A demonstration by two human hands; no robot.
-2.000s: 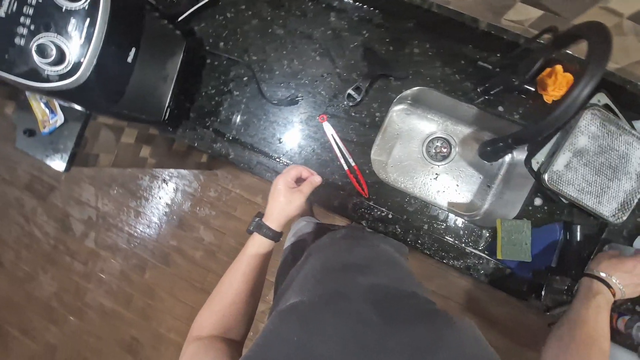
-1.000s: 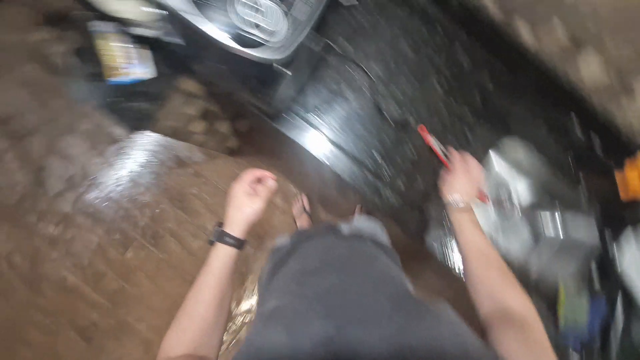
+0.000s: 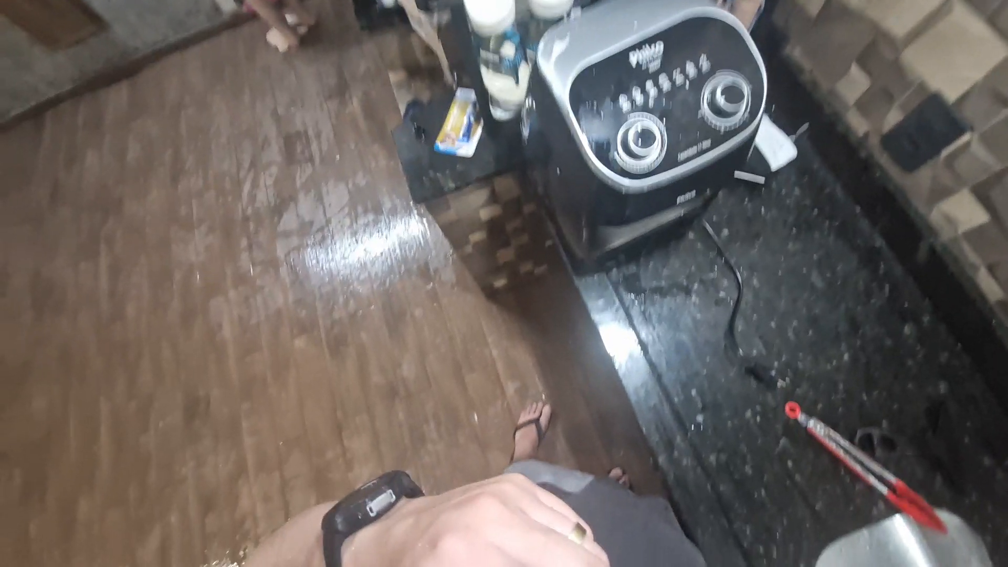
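Note:
My left hand [image 3: 488, 524] is close to the camera at the bottom, back up, with a black watch [image 3: 368, 508] on the wrist and a gold-coloured ring on a finger. Its fingertips are hidden, so whether it holds anything cannot be seen. My right hand is out of view. To the right, red-tipped metal tongs [image 3: 854, 458] lie on the black speckled counter, their red tips at the rim of the steel sink [image 3: 898, 543]. A black cable [image 3: 737, 303] runs from near a black and silver countertop oven [image 3: 665, 110] towards the tongs.
Left of the oven, a jar [image 3: 504, 75] and a yellow and blue packet [image 3: 459, 124] stand or lie on a dark ledge [image 3: 441, 179]. Shiny wet-looking patches mark the brown floor [image 3: 236, 331]. Another person's foot [image 3: 282, 38] shows at the upper left. Patterned tiles [image 3: 937, 55] line the wall.
The view has swung left towards the oven and floor. My right hand, at the tongs one second ago, has gone out of view. My left hand now appears close to the camera.

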